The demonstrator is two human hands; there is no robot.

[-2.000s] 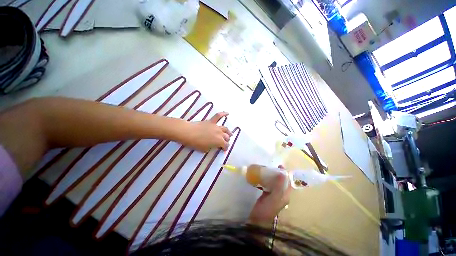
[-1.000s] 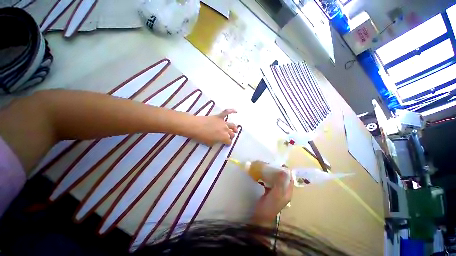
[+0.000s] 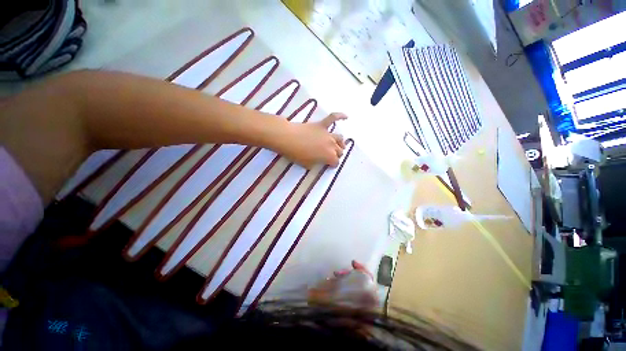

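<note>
Long pointed strap pieces (image 3: pixel 226 195) with pale centres and red-brown rims lie fanned side by side on a pale sheet. My left hand (image 3: pixel 316 144) rests on the tips of the rightmost pieces, thumb spread away and fingers bent, holding up nothing visible. My left forearm crosses over the row. My right hand (image 3: pixel 346 286) is low in the middle, blurred and partly covered by dark hair. No amber glue bottle shows in it, and its grip is unclear.
Two whitish bottles (image 3: pixel 432 218) lie at right by a crumpled tissue (image 3: pixel 400 225) and a tan board (image 3: pixel 460 274). A striped set (image 3: pixel 443 96) and a dark tool (image 3: pixel 383 86) lie beyond. Coiled strips (image 3: pixel 51 38) are upper left.
The view has shifted, so the table things appear higher and further right. My right hand has drawn back towards me, away from the strap tips. The amber bottle no longer shows. My left hand stays on the tips.
</note>
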